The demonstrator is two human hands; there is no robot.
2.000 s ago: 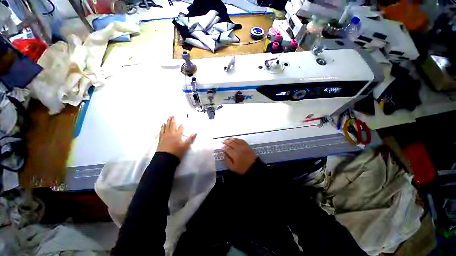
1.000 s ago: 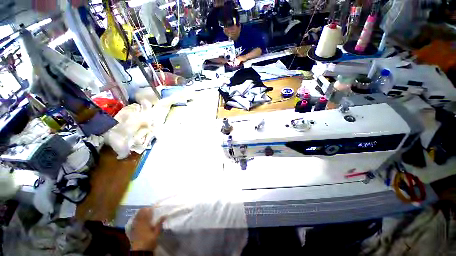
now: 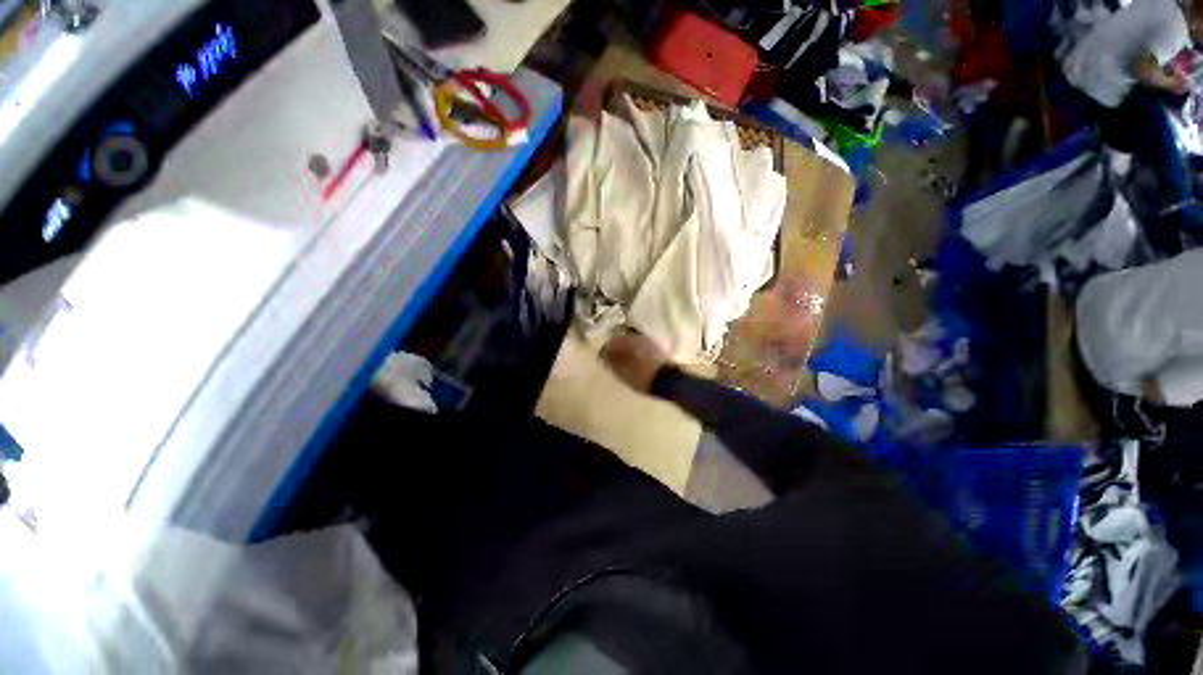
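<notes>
Folded cream cut pieces (image 3: pixel 679 218) lie heaped on brown cardboard (image 3: pixel 825 218) to the right of the table. My right hand (image 3: pixel 633 359) reaches down to the near edge of this heap, fingers at the cloth; whether it grips a piece cannot be told. A flat beige piece (image 3: pixel 620 415) lies just below the hand. My left hand is not in view. A whitish cloth (image 3: pixel 284 593) hangs over the table's front edge at lower left, partly washed out by glare.
The white sewing machine head (image 3: pixel 99 125) with its black panel is at upper left. Red and yellow handled scissors (image 3: pixel 482 108) and a thin red item (image 3: pixel 346 172) lie at its right end. Blue crates (image 3: pixel 1009 508), cloth scraps and part of another person (image 3: pixel 1121 53) are at right.
The view has swung right and down to the cream heap. My right hand has left the table front and reached the heap. My left hand, earlier on the whitish cloth, has gone out of view.
</notes>
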